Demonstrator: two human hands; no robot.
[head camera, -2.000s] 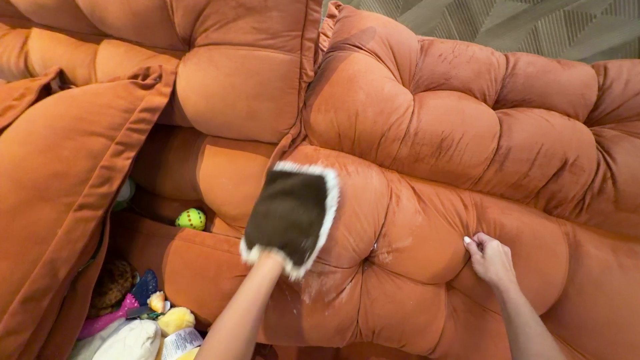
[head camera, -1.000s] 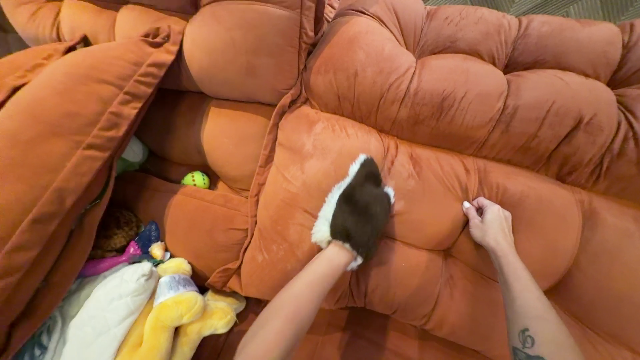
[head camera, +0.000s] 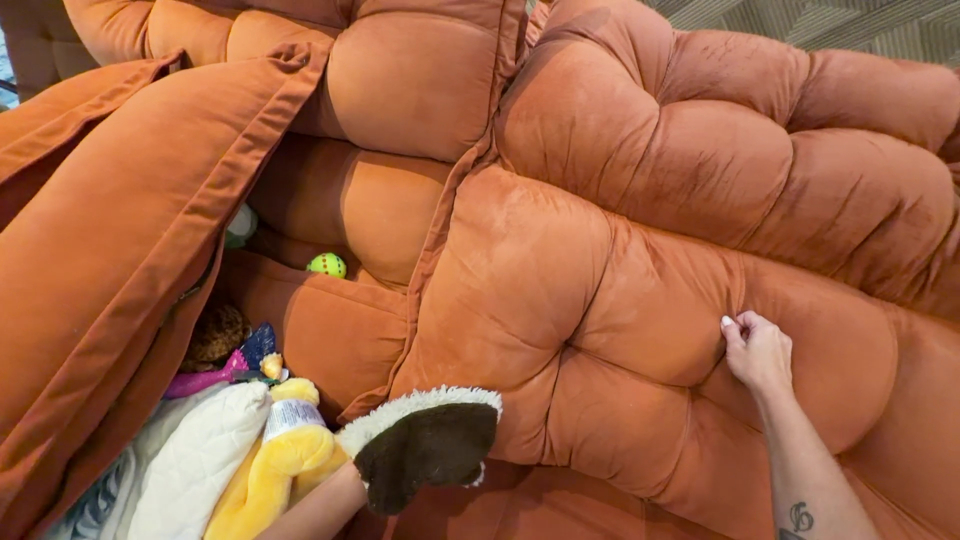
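My left hand (head camera: 424, 450) is inside a dark brown mitt (head camera: 427, 442) with white fluffy edging, at the front edge of the tufted orange sofa seat cushion (head camera: 517, 262); the mitt hides its fingers. On the right, my right hand (head camera: 759, 351) pinches or presses the cushion fabric near a tufting crease, thumb against curled fingers; whether fabric is between them cannot be seen clearly.
A large orange cushion (head camera: 127, 262) leans at the left. Beside it lie a green spotted ball (head camera: 327, 265), a yellow plush toy (head camera: 289, 457), a white quilted cloth item (head camera: 199, 457) and a pink toy (head camera: 206, 377). Tufted backrests (head camera: 645, 142) run behind.
My left hand in the mitt has moved from the middle of the seat cushion down and left to its front edge. My right hand stays at much the same place on the cushion.
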